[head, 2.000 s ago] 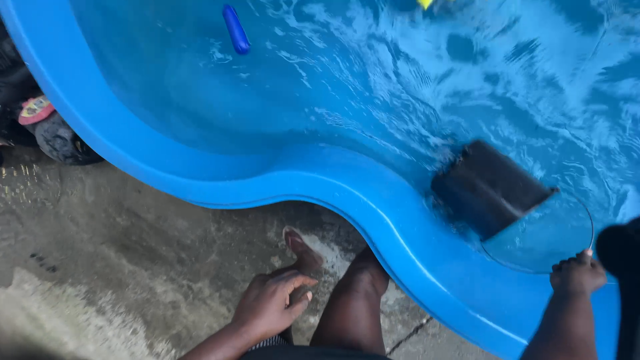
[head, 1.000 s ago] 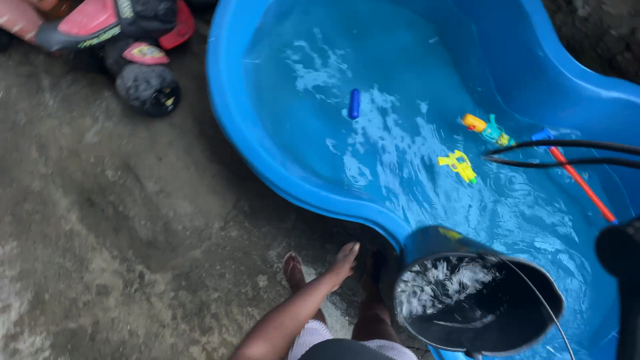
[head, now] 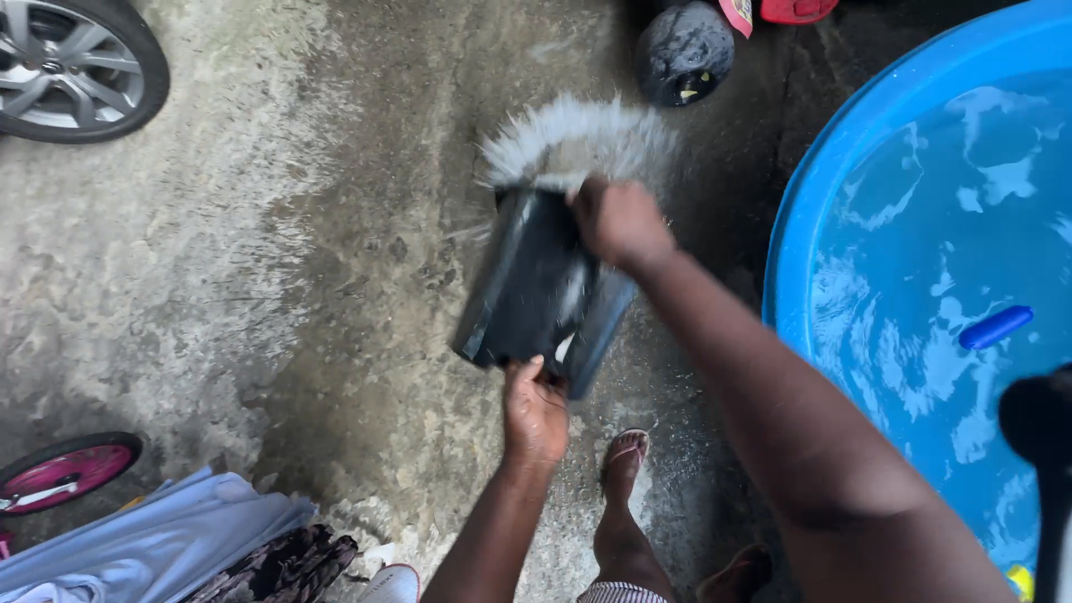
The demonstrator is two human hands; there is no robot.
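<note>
A dark bucket (head: pixel 536 280) is tipped over the concrete floor, its mouth facing away from me. Water (head: pixel 582 138) splashes out beyond its rim onto the ground. My left hand (head: pixel 536 410) grips the bucket's bottom edge, fingers partly hidden beneath it. At the mouth end, my right hand (head: pixel 624 222) is closed on the rim or the handle; which of these cannot be told. To the right stands a blue plastic pool (head: pixel 791 251) holding water, with a blue toy (head: pixel 997 327) floating in it.
A car wheel (head: pixel 75 71) is at the upper left, a small pink-rimmed wheel (head: pixel 67 477) below it. Light blue cloth (head: pixel 176 536) lies at the lower left. A dark ball-like object (head: pixel 685 52) sits beyond the splash. A black object (head: pixel 1038 419) blocks part of the right edge.
The bucket, dipped in the pool and later upright with water inside, is now left of the pool, tipped and pouring. My left hand now holds its bottom. The view has swung left.
</note>
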